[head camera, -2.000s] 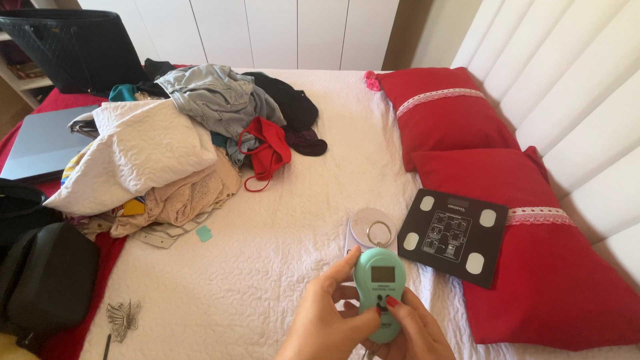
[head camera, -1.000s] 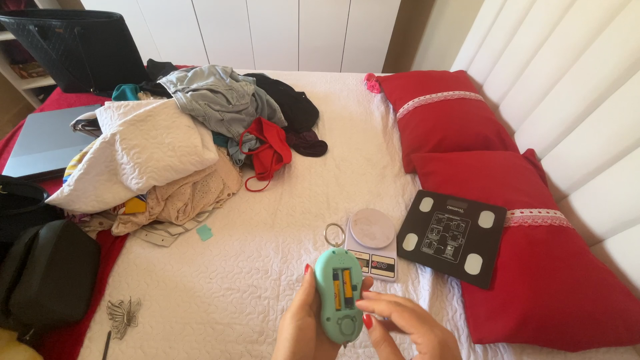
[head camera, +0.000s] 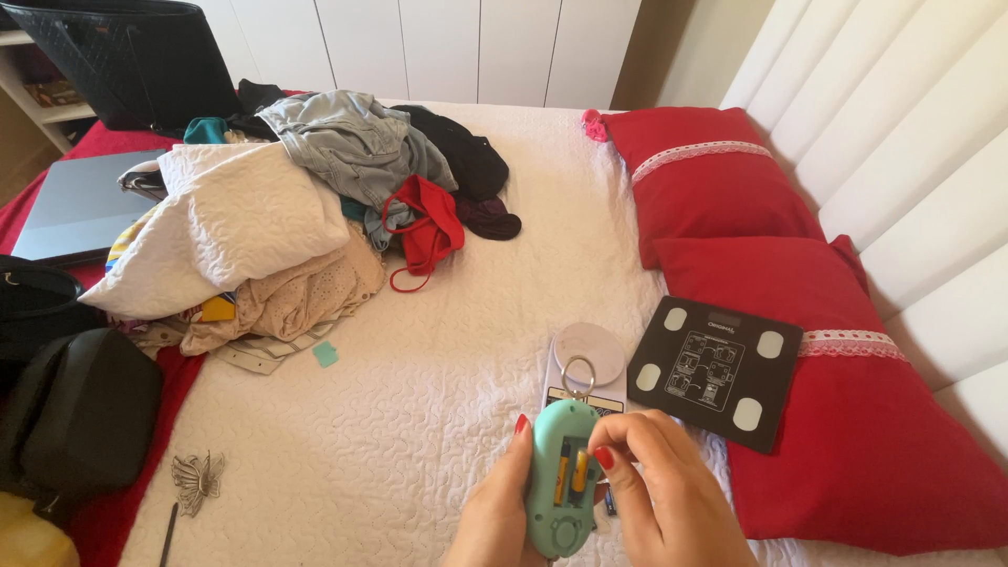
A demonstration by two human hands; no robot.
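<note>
My left hand (head camera: 500,500) holds a mint-green handheld digital scale (head camera: 563,504), back side up, with a metal ring (head camera: 578,376) at its top. Its battery compartment is uncovered and two yellow-and-black batteries (head camera: 562,474) lie in it. The right one is tilted up at its top end, where the thumb and index finger of my right hand (head camera: 669,480) pinch it. Behind the device, a white kitchen scale (head camera: 591,353) with a round platform rests on the bed. Partly hidden below my right hand are small dark items (head camera: 609,501).
A black body scale (head camera: 713,370) leans on red pillows (head camera: 850,441) at right. Clothes (head camera: 354,142) and a folded white quilt (head camera: 252,213) are heaped at left, near a laptop (head camera: 79,205), black bags (head camera: 87,417) and a butterfly hair clip (head camera: 197,482). A mint-green piece (head camera: 324,353) lies mid-bed.
The handheld scale has been turned from its display side to its back, with the batteries showing. My right fingers have moved onto the right battery, whose top end is now raised.
</note>
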